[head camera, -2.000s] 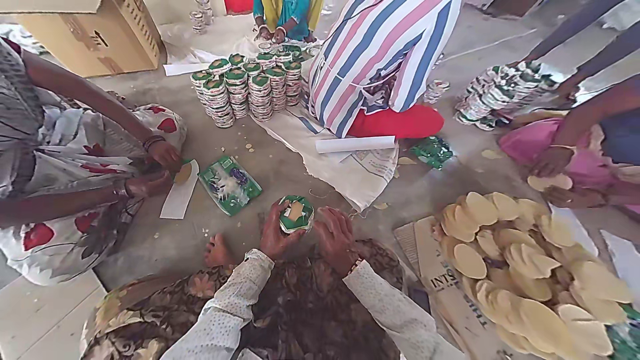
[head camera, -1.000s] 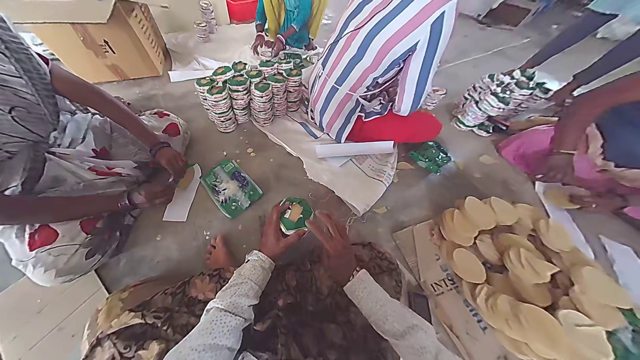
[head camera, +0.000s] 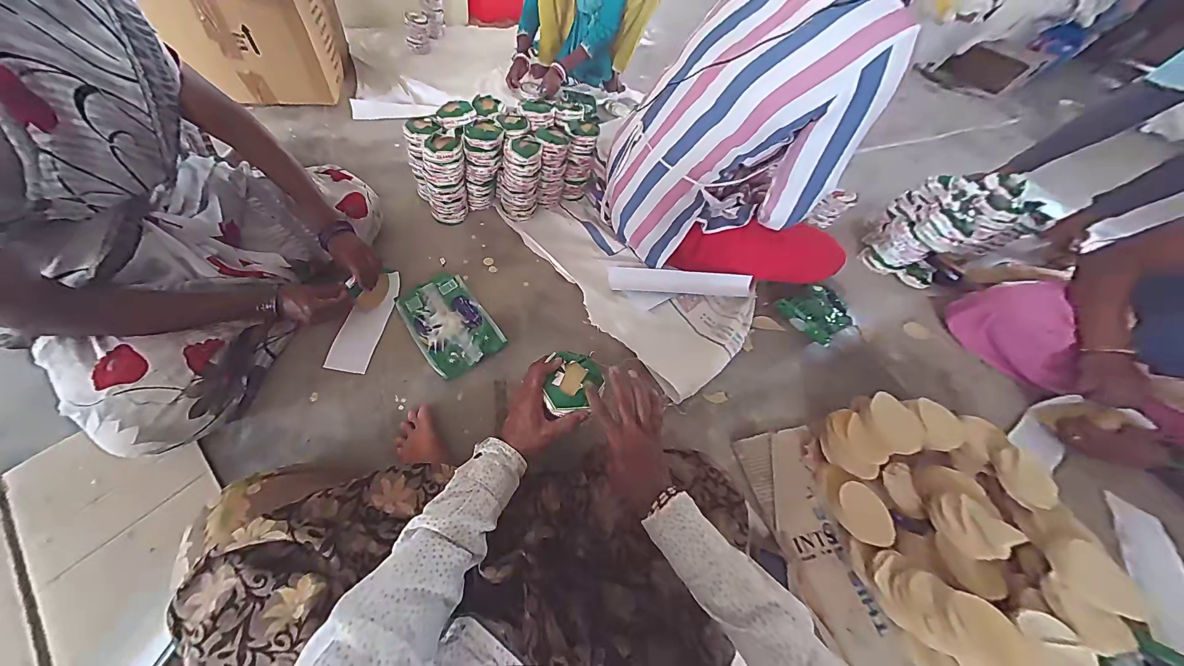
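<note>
My left hand (head camera: 534, 412) grips the left side of a small round stack with a green wrapper (head camera: 573, 385), held low in front of me. A tan patch shows on top of the stack. My right hand (head camera: 633, 430) is at its right side, thumb near the rim and the other fingers extended; whether it presses on the stack is unclear. A green printed sheet (head camera: 451, 326) with small dark and whitish pieces on it lies on the floor, ahead and to the left of my left hand.
Upright stacks of green-topped discs (head camera: 521, 176) stand ahead. Thin tan discs (head camera: 971, 527) are heaped on flattened cardboard (head camera: 805, 546) at right. Several people sit around, one at left holding a white strip (head camera: 363, 324). A carton (head camera: 250, 46) stands behind; toppled stacks (head camera: 953, 222) lie far right.
The left hand keeps its hold on the green-wrapped stack. At far right, another person's hand and white paper have shifted beside the tan discs.
</note>
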